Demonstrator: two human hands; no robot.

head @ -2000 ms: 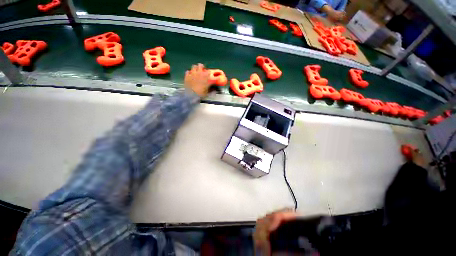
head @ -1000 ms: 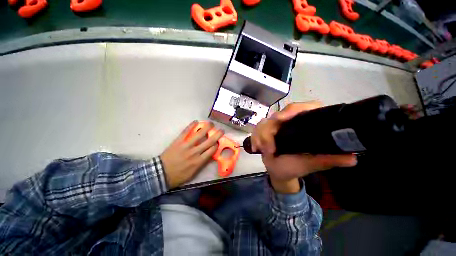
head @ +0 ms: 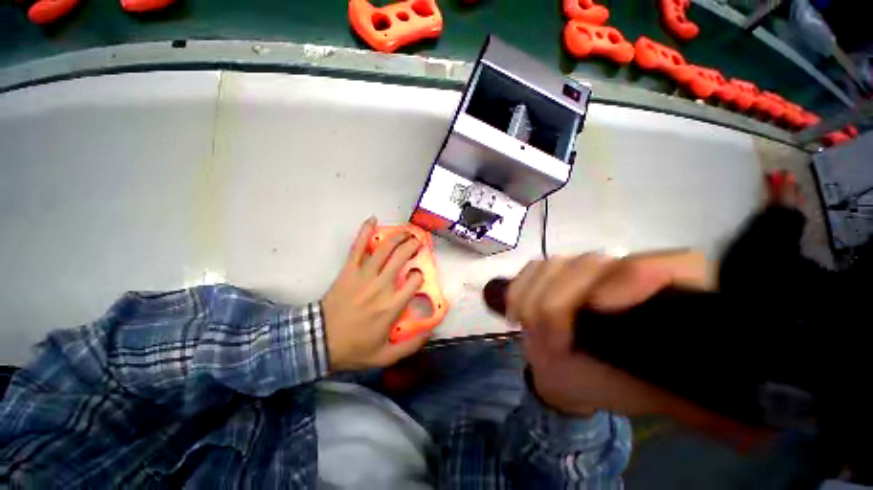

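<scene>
My left hand [head: 371, 301] lies over an orange plastic housing [head: 429, 287] and holds it on the pale worktop near the front edge, left of centre. Its fingers cover part of the housing. My right hand [head: 584, 325] grips the black electric screwdriver [head: 651, 335], which is blurred. The screwdriver's nose points left, a short way right of the housing and apart from it. Its thin bit cannot be made out. The grey screw feeder [head: 507, 158] stands just beyond the housing, with its pickup point [head: 477, 220] facing me.
The green conveyor belt [head: 268, 21] runs across the back behind a metal rail [head: 316, 59]. Several orange housings [head: 397, 21] lie on it, with a row at the right. A thin cord runs from the feeder. Another person's dark sleeve [head: 766, 249] is at the right.
The orange housing has been brought from the belt to the worktop under my left hand, then turned more upright. My right hand rose with the screwdriver, then drew its nose away to the right.
</scene>
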